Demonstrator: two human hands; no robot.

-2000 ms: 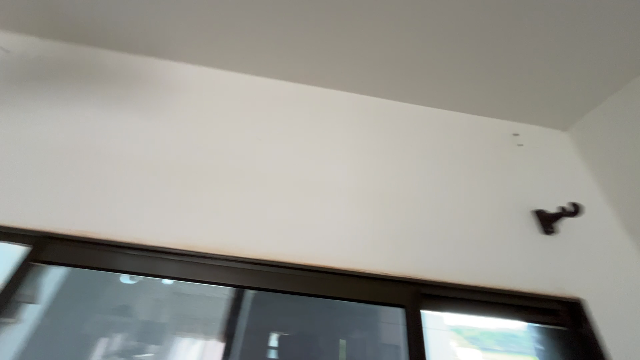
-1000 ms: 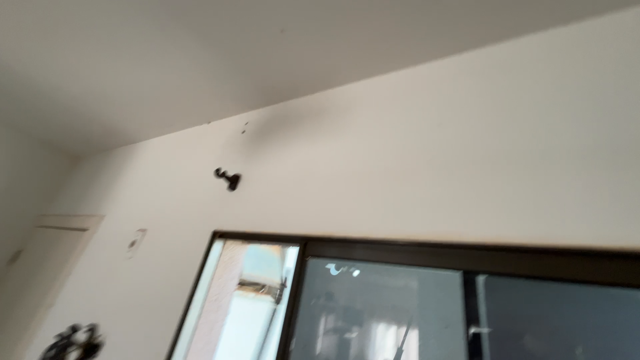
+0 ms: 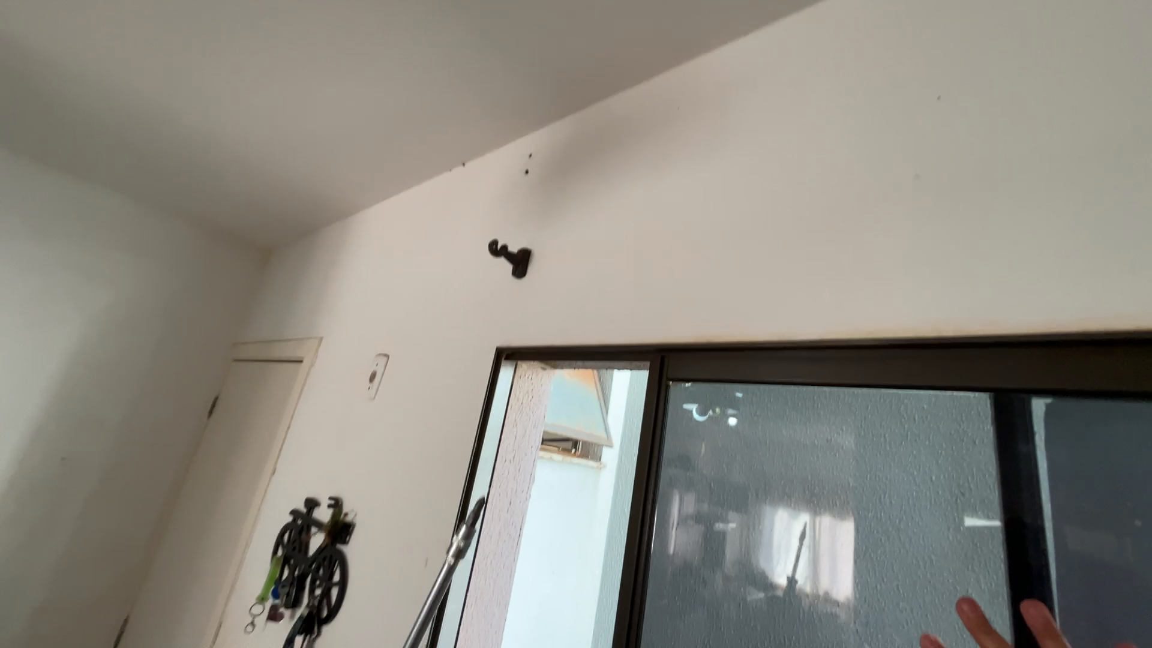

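At the bottom right edge, the fingertips of my right hand (image 3: 1008, 623) are raised and spread in front of the dark window frame, with nothing seen between them; the palm is out of view. A metal pole (image 3: 441, 576) with a dark pointed tip rises from the bottom edge, left of the window. What holds it is hidden below the view, and my left hand is not visible. A dark curtain rod bracket (image 3: 513, 257) with a hooked arm is fixed to the white wall, above the window's upper left corner.
A sliding window with a dark frame (image 3: 810, 362) spans the right side; its glass shows reflections. On the left wall stand a closed white door (image 3: 207, 486), a wall plate (image 3: 377, 376) and a black bicycle-shaped key holder (image 3: 310, 558) with keys. Small holes mark the wall near the ceiling.
The metal pole and my right fingertips have come into view at the bottom. The view has swung left along the wall since the oldest frame.
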